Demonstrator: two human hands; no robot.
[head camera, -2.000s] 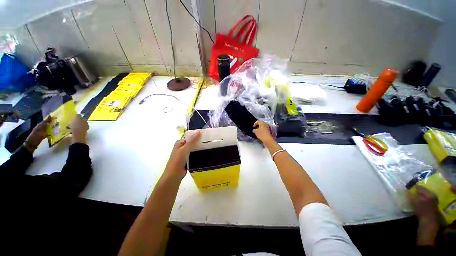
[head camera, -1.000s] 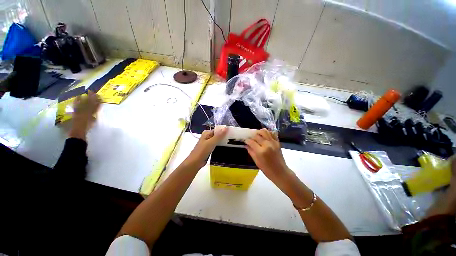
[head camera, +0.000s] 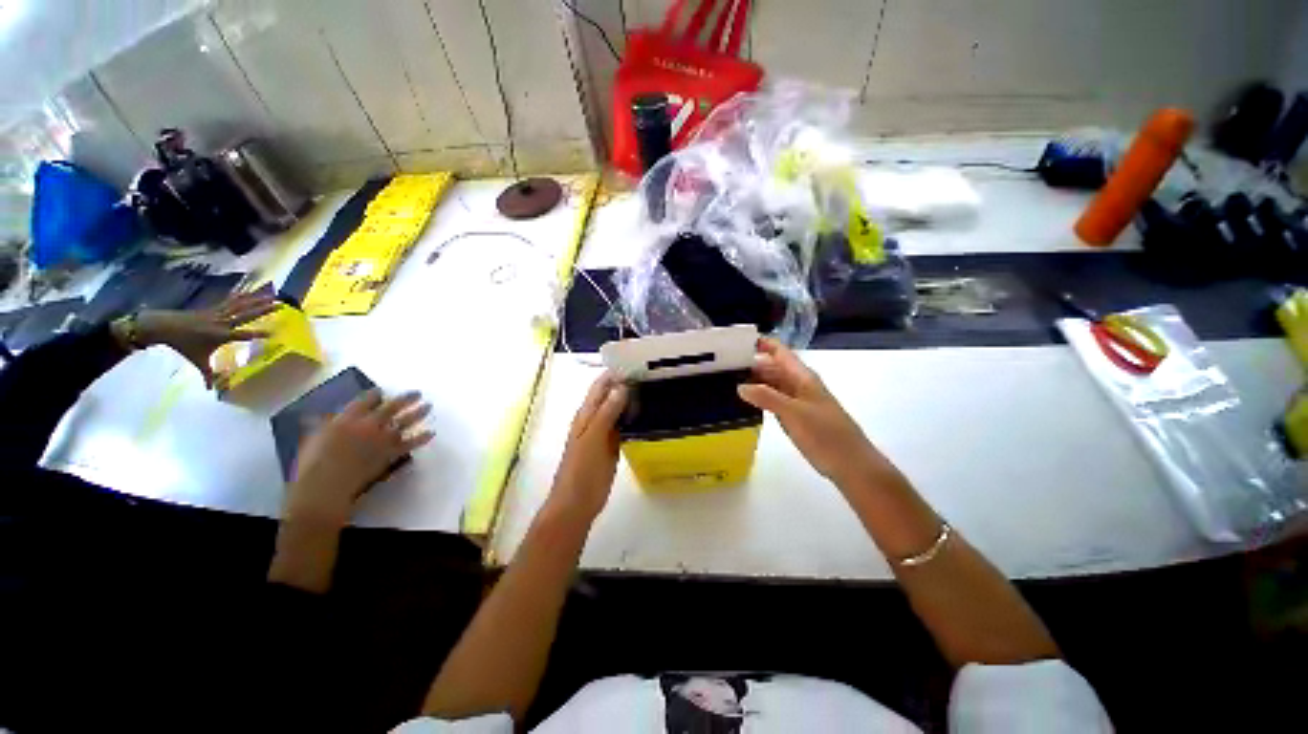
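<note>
A yellow carton with a black top band (head camera: 694, 456) stands upright on the white table in front of me. Its top flap (head camera: 680, 353) is raised, pale inside, with a dark slot. My left hand (head camera: 591, 442) holds the carton's left side near the top. My right hand (head camera: 806, 407) is at the top right corner, its fingers on the flap's edge and the black band. A crumpled clear bag (head camera: 782, 187) with a black piece (head camera: 710, 281) in it lies behind the carton. Whether anything is inside the carton cannot be seen.
At left, a worker's hands are on a yellow carton (head camera: 273, 353) and a dark block (head camera: 324, 416). Flat yellow cartons (head camera: 376, 247) lie behind. Scissors (head camera: 1129, 341) lie on flat plastic bags (head camera: 1198, 430) at right. An orange bottle (head camera: 1136, 175) and red bag (head camera: 663, 89) are at the back.
My right hand has gone from the black piece by the bag to the carton's top. The flap was gripped by both hands and now stands raised. The left worker now handles a dark block.
</note>
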